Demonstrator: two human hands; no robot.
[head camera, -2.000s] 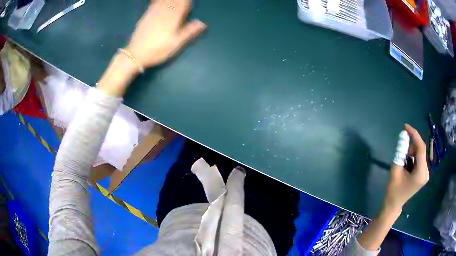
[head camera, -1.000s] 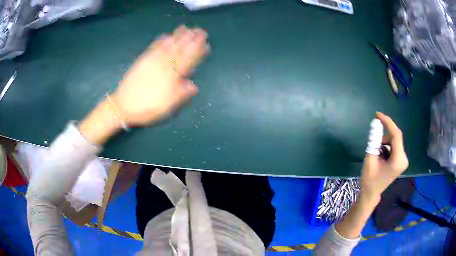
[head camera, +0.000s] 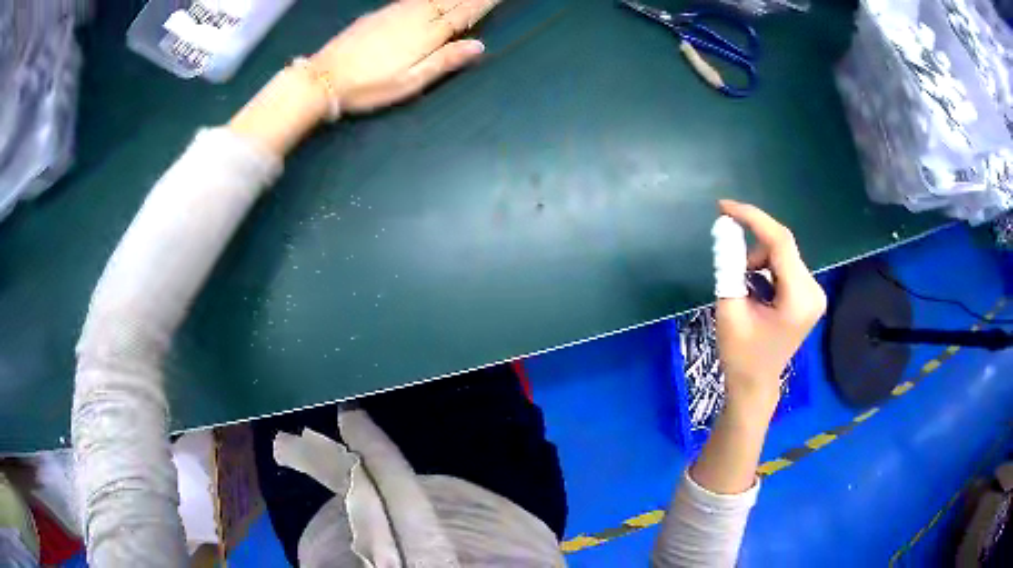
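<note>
My left hand (head camera: 394, 58) reaches over the green bench top (head camera: 500, 266) at upper left. Its palm faces down, the thumb is apart, and the fingertips are partly cut off by the top edge. Nothing shows in it. My right hand (head camera: 766, 291) is curled near the bench's front edge, with a white ribbed wrap (head camera: 729, 257) on its thumb. A small dark object (head camera: 761, 287) shows inside the curled fingers. Only its end is visible, so I cannot tell what tool it is. Tiny white specks lie on the bench at left.
Blue-handled scissors (head camera: 720, 50) lie at upper right. Clear bags of parts (head camera: 928, 111) stand at right and another bag (head camera: 33, 100) at far left. A clear plastic box (head camera: 206, 33) is at upper left. A blue crate of silver rods (head camera: 700, 372) and a round black base (head camera: 869, 344) are below the edge.
The view has swung right, bringing the scissors and right bags closer to the middle. My left hand has moved forward over the bench, away from me. My right hand keeps its curled shape.
</note>
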